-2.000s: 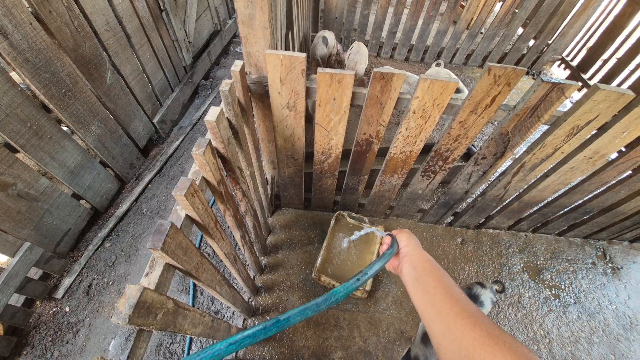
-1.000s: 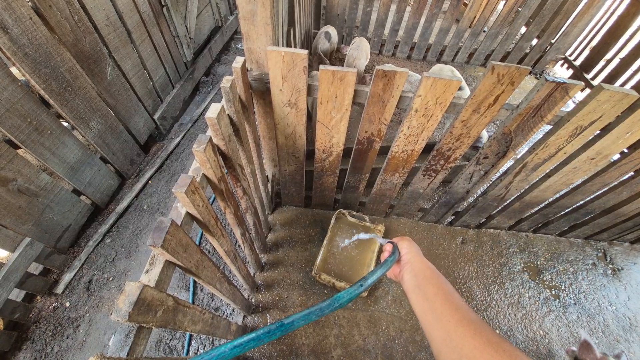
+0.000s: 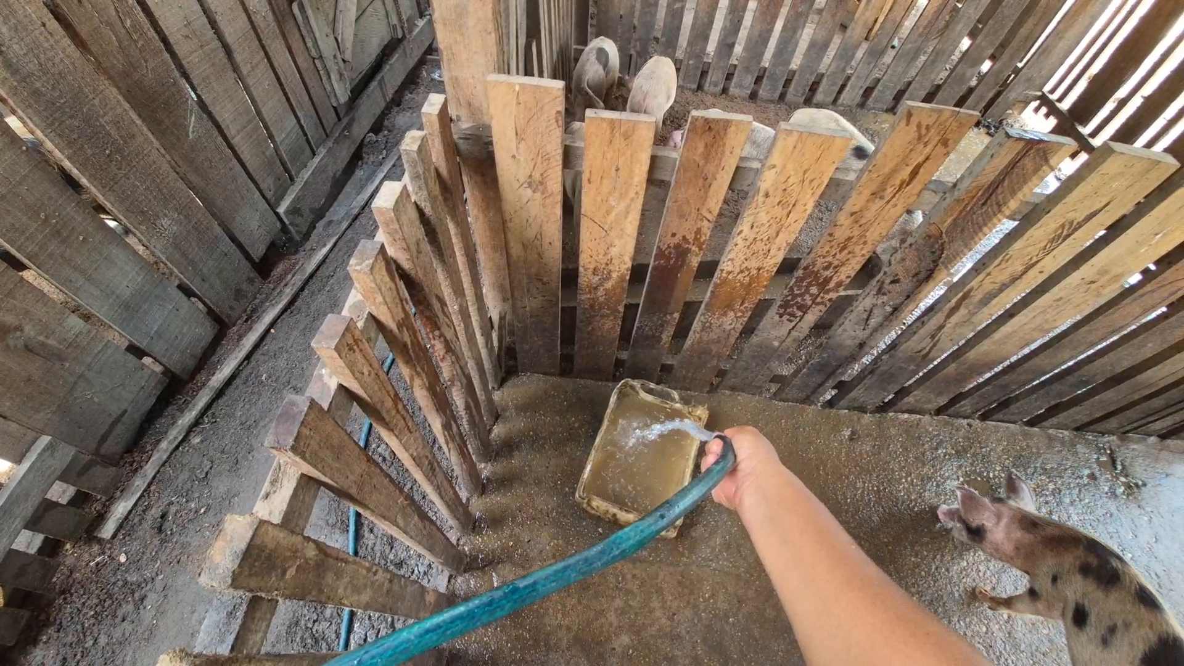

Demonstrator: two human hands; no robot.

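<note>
My right hand [image 3: 742, 470] grips a green-blue garden hose [image 3: 564, 572] close to its end, just over the right rim of a rectangular trough [image 3: 597, 499]. Water [image 3: 668, 428] streams from the hose leftward into the trough, where brownish water stands and ripples. The trough rests on the wet concrete floor [image 3: 740, 578] beside the wooden slat fence. From my hand the hose curves down and left out of the frame. My left hand is outside the view.
A spotted pig [image 3: 1064, 564] stands on the floor at the lower right. Behind the slat fence [image 3: 613, 240] several pigs [image 3: 653, 88] are in another pen. Pointed slats [image 3: 370, 398] line the left side, with a thin blue hose [image 3: 354, 527] beyond them.
The pig, partly behind my forearm two seconds ago and barely in view at the lower edge one second ago, now shows at the lower right. My right hand has stayed by the trough.
</note>
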